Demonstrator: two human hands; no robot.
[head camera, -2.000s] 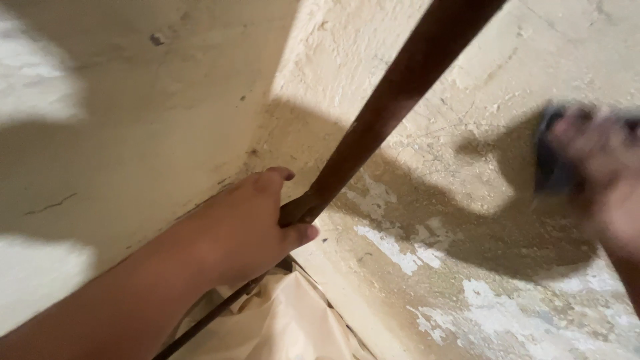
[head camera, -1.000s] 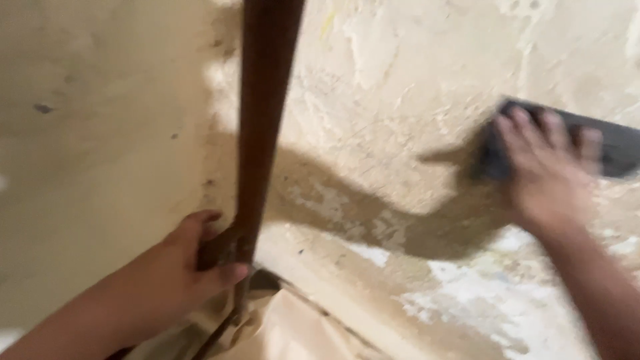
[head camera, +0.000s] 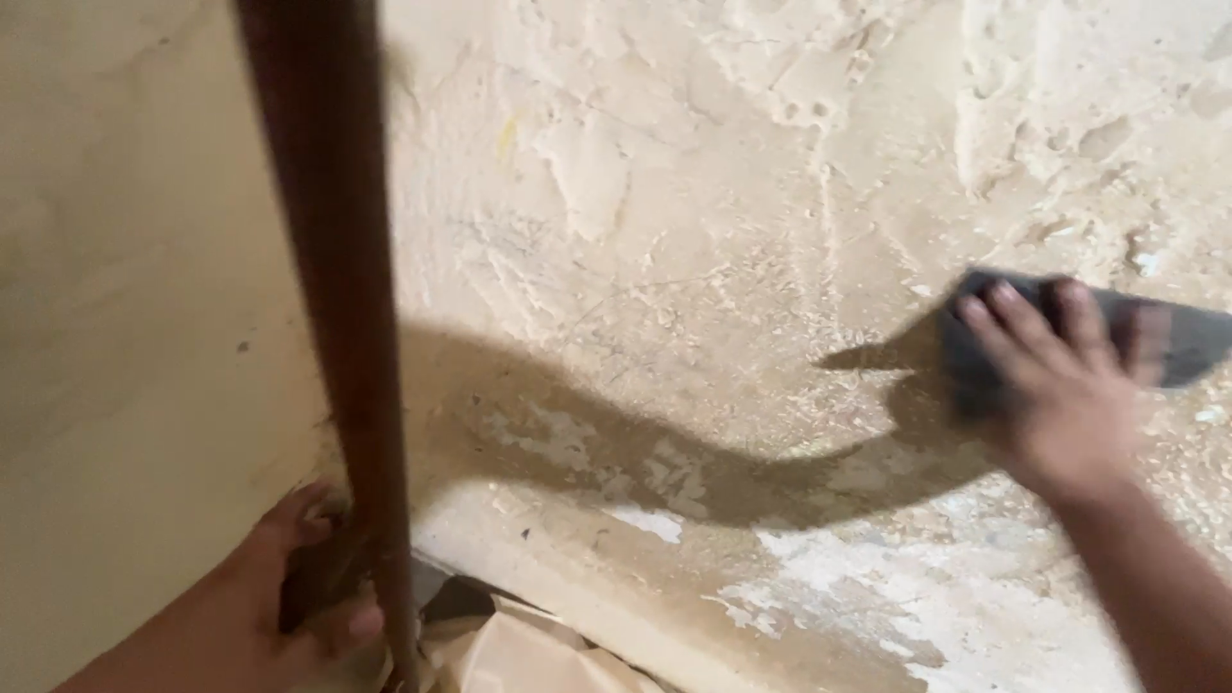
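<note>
My right hand (head camera: 1078, 404) is spread over a dark grey flat sheet or pad (head camera: 1193, 342), fingers on top, pressing it against the rough plastered wall (head camera: 674, 241) at the right. The pad's exact kind cannot be told. At the lower left, my left hand (head camera: 308, 597) grips the lower part of a dark brown pole (head camera: 351, 289), thumb and fingertips around it. The pole rises to the top edge of the view. My right hand is slightly blurred.
A smoother wall (head camera: 144, 289) meets the rough one in a corner behind the pole. Flaking paint and pale bare patches (head camera: 847, 587) mark the lower wall. Below it runs a ledge (head camera: 577, 587), and beige crumpled sheeting (head camera: 529, 654) lies at the bottom beside my left hand.
The view has shifted, bringing more of the right-hand wall into sight. My right hand, largely cut off at first, now shows with the pad. The left hand has stayed on the pole.
</note>
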